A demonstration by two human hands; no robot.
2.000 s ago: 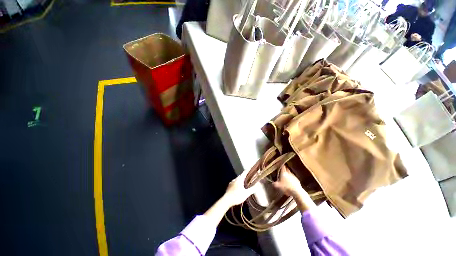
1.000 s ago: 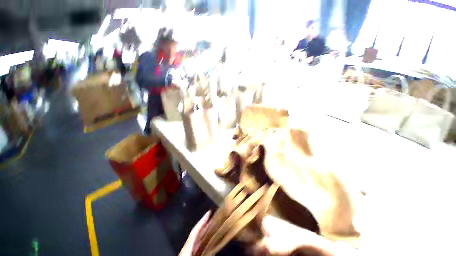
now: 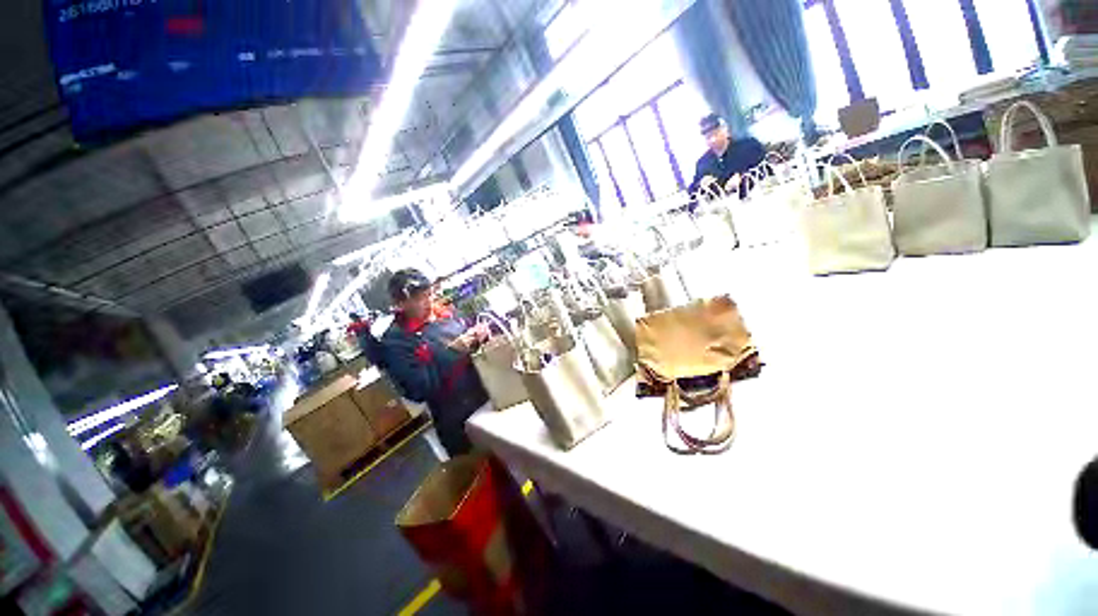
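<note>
A soft brown bag (image 3: 695, 337), perhaps one of a stack, lies on the long white table (image 3: 771, 481). Its brown straps (image 3: 698, 421) hang toward the near side in loops and lie on the table. No hand touches it. Neither my left hand nor my right hand is in the picture.
Beige totes (image 3: 564, 391) stand in rows beyond the brown bag, and more totes (image 3: 942, 205) stand at the right. A red open box (image 3: 470, 529) stands at the table's left end. One person (image 3: 421, 349) stands at left, another (image 3: 726, 157) behind the table. A dark round object (image 3: 1087, 505) shows at the right edge.
The view has risen and pulled back from the brown bags. Both hands have let go of the straps and left the picture. The straps now lie on the table.
</note>
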